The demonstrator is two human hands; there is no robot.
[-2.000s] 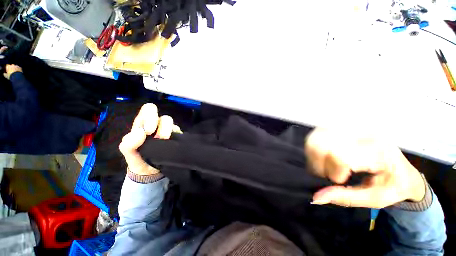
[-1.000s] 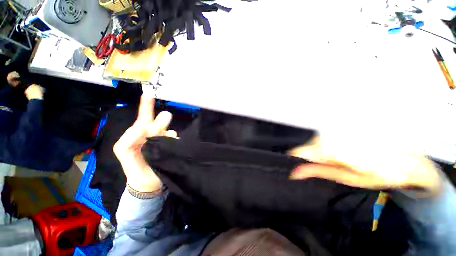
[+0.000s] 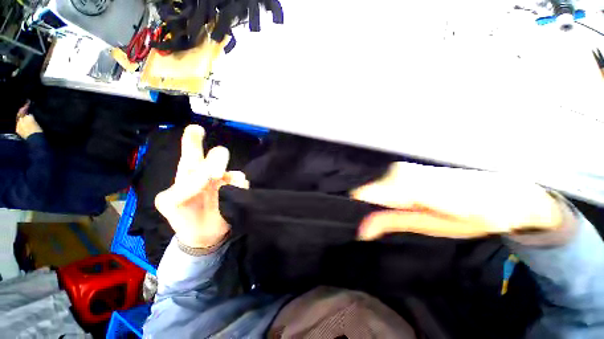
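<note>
A black garment or cut piece [image 3: 298, 258] lies over my lap, below the front edge of the white table. Its folded edge is stretched between my two hands. My left hand [image 3: 199, 198] holds the left end of the fold, with the index finger pointing up. My right hand [image 3: 450, 205] has the fold between its straight fingers and thumb, nearer the middle. The cloth under the right palm is hidden.
The white table [image 3: 397, 79] bears black fabric strips [image 3: 192, 23], cardboard [image 3: 175, 71], red-handled scissors [image 3: 140, 45] and a grey housing [image 3: 112, 20]. A blue crate [image 3: 132, 238] and red stool [image 3: 104, 288] stand left. Another person's hand [image 3: 28, 124] shows at far left.
My right hand has moved left along the fold, its fingers straightened, so the hands are closer together. My left index finger has risen from its curled position. The other person's hands have shifted.
</note>
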